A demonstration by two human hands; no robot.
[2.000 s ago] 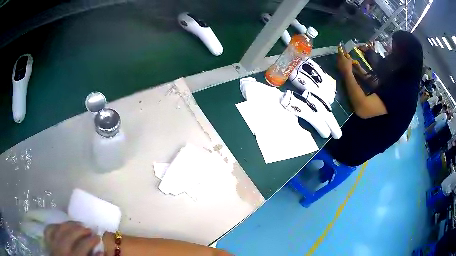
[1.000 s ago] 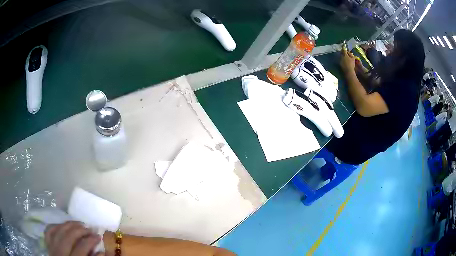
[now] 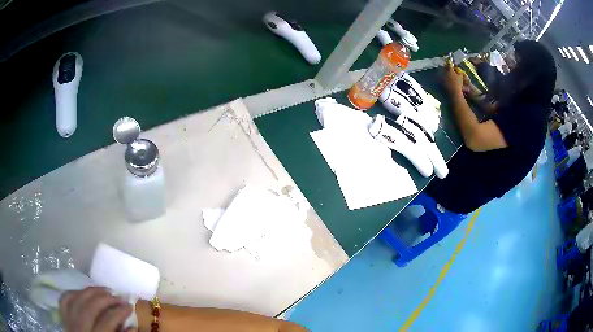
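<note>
My right hand (image 3: pixel 96 311), bare with a beaded bracelet, is at the bottom left, blurred, with curled fingers. A blurred white, yellowish-tinged glove (image 3: pixel 57 288), likely my left hand, touches or overlaps it. What the hands hold between them is hidden. A white pad (image 3: pixel 125 272) lies just behind my right hand on the pale board (image 3: pixel 188 155). A translucent pump bottle (image 3: pixel 144 194) with an open metal lid stands further back. Crumpled white wipes (image 3: pixel 260 224) lie to its right.
White devices (image 3: pixel 66 104) lie spaced on the green belt (image 3: pixel 169 71). More white devices (image 3: pixel 406 146) lie on white sheets (image 3: pixel 364 172) beside an orange-labelled bottle (image 3: pixel 380 74). Clear film (image 3: pixel 32 259) lies at left. A metal post (image 3: pixel 354 45) rises behind. A person (image 3: pixel 497 136) sits at right on a blue stool (image 3: pixel 416 227).
The devices on the belt have moved to the right. My hands have stayed in nearly the same place.
</note>
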